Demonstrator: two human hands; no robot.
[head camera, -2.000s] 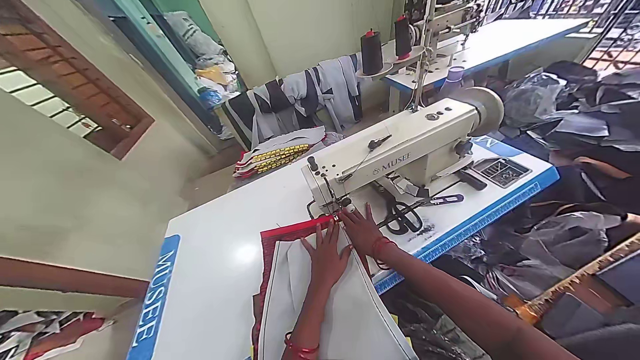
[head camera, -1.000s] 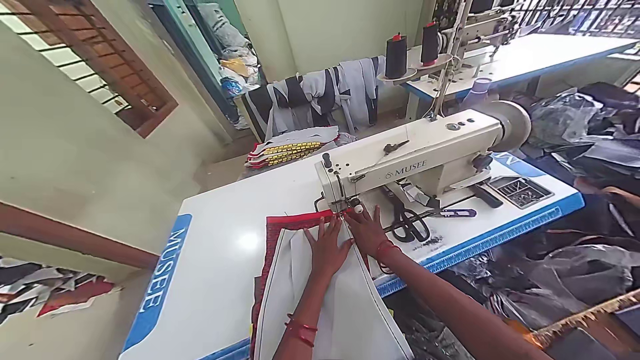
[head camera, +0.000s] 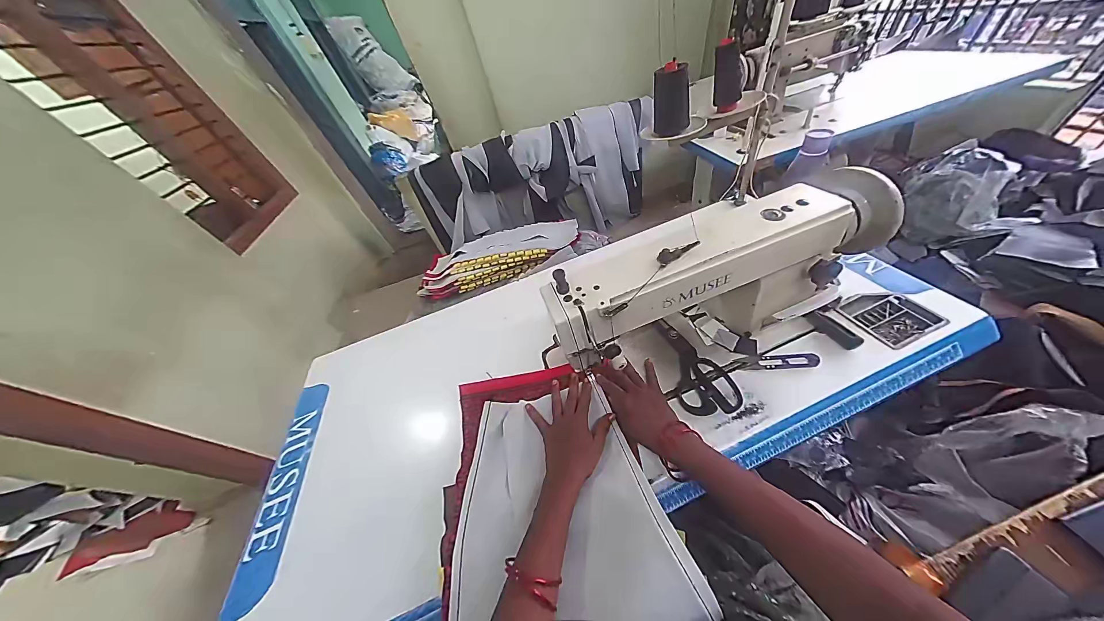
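A light grey fabric panel (head camera: 595, 535) with red edging lies on the white table of a Musee sewing machine (head camera: 699, 276), its top edge under the needle area. My left hand (head camera: 572, 435) rests flat on the panel, fingers spread, just below the presser foot. My right hand (head camera: 636, 404) presses on the panel's right edge beside the needle, fingertips close to the foot. Whether its thumb pinches the fabric is hidden. Black-handled scissors (head camera: 711, 388) lie right of my right hand, with a small purple-handled tool (head camera: 789, 360) beyond them.
A metal parts tray (head camera: 893, 319) sits at the table's right end. Stacked fabric pieces (head camera: 500, 259) with yellow markings stand behind the table. Thread cones (head camera: 671, 99) rise behind the machine. Plastic-wrapped material (head camera: 992, 466) is heaped at the right; a second sewing table (head camera: 931, 95) stands behind.
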